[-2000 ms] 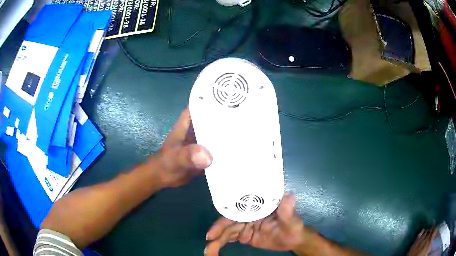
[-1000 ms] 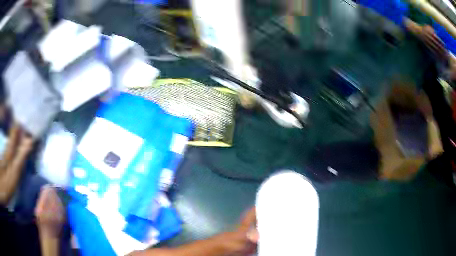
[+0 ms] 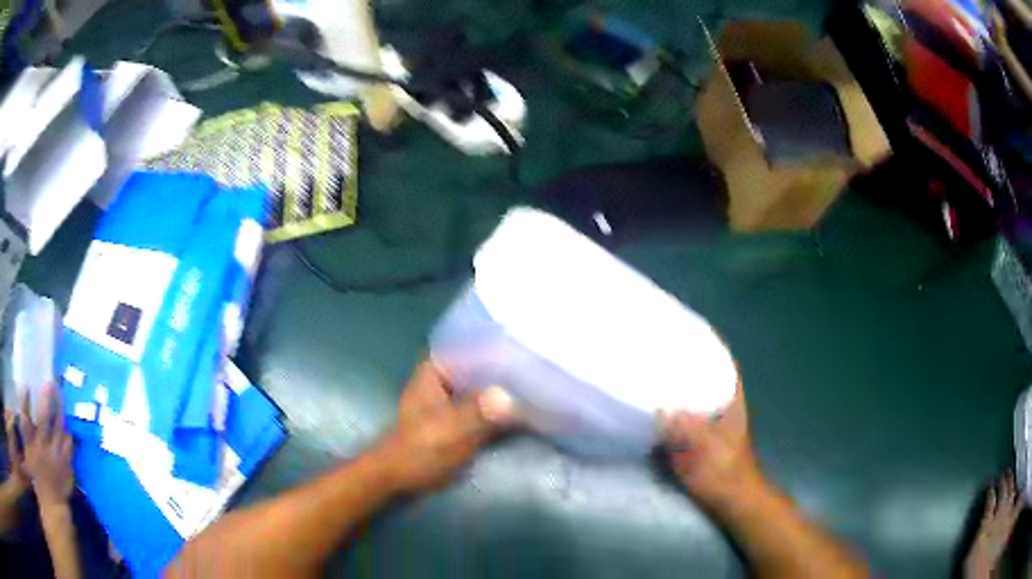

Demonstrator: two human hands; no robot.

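A rounded oblong unit [image 3: 600,328] with an opaque white top and a frosted translucent body is held above the dark green table [image 3: 883,373], tilted with its far end to the upper left. My left hand [image 3: 447,424] grips its near left side, thumb on the translucent body. My right hand [image 3: 713,447] grips its right end. The fingers under the unit are hidden. The view is somewhat blurred.
Blue and white printed sleeves [image 3: 170,328] lie at left, a sticker sheet [image 3: 323,170] behind them. A power strip [image 3: 475,113], black oblong case [image 3: 634,204] and open cardboard box [image 3: 781,136] stand at the back. Other people's hands [image 3: 45,452] show at both lower edges.
The vent grilles seen earlier are out of sight; the unit is now tilted, showing its smooth white top and translucent side. My right hand is back in view, holding its right end. The camera view has shifted.
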